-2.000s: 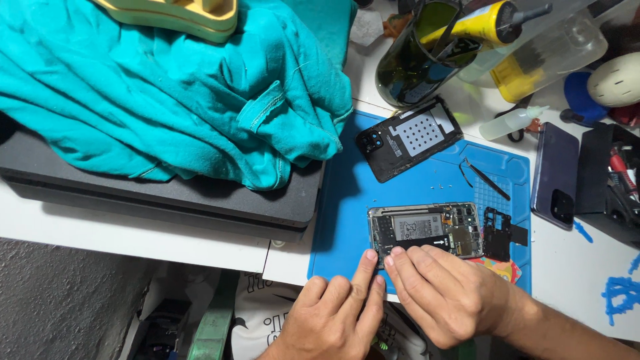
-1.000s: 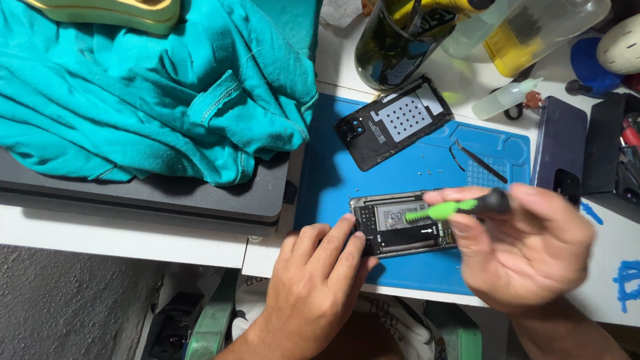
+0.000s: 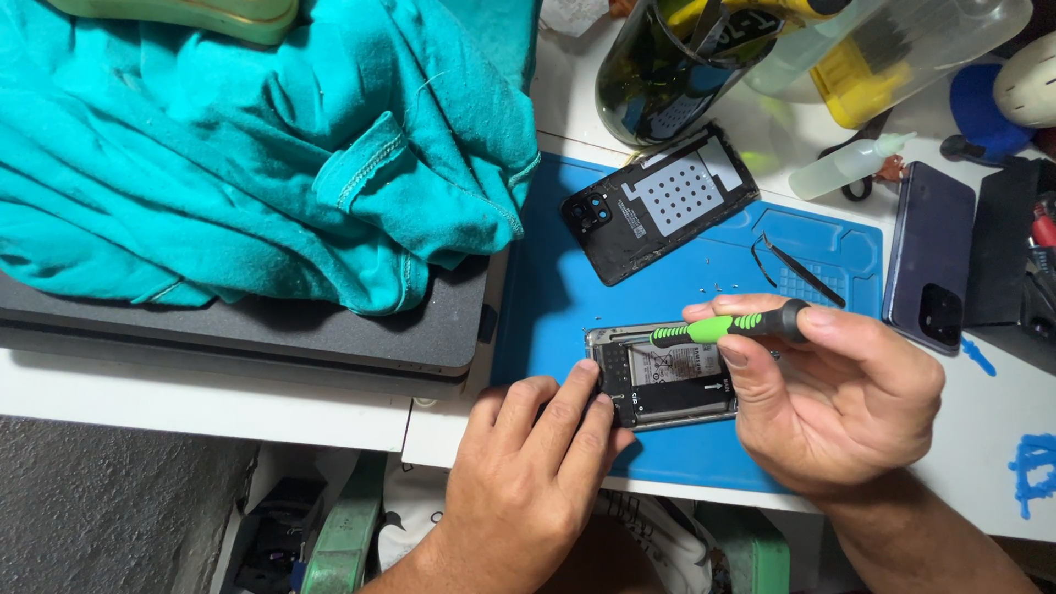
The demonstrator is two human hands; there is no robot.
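Observation:
An opened smartphone [image 3: 672, 396] with its battery and flex cable exposed lies on a blue silicone repair mat [image 3: 685, 462]. My left hand [image 3: 540, 462] rests on the phone's left end, fingertips on its black lower cover. My right hand [image 3: 833, 388] grips a green and black screwdriver [image 3: 718, 327] held nearly level over the phone, its shaft pointing left toward the upper left corner. Whether the tip touches a screw cannot be told. Above lies the detached back cover [image 3: 660, 206], inner side up. Small screws [image 3: 718, 287] and black tweezers [image 3: 800, 270] lie on the mat.
Teal cloth [image 3: 272, 148] covers much of a black console-like box [image 3: 396, 342] at the left. Behind the mat stands a dark glass container [image 3: 660, 74] holding tools. A small dropper bottle [image 3: 841, 167] and a dark smartphone [image 3: 932, 247] are at the right. Green chair arms show below the table.
My right hand was at the phone two seconds ago without a visible screwdriver; one second ago it held the screwdriver. The small black cover at the phone's right is now out of sight.

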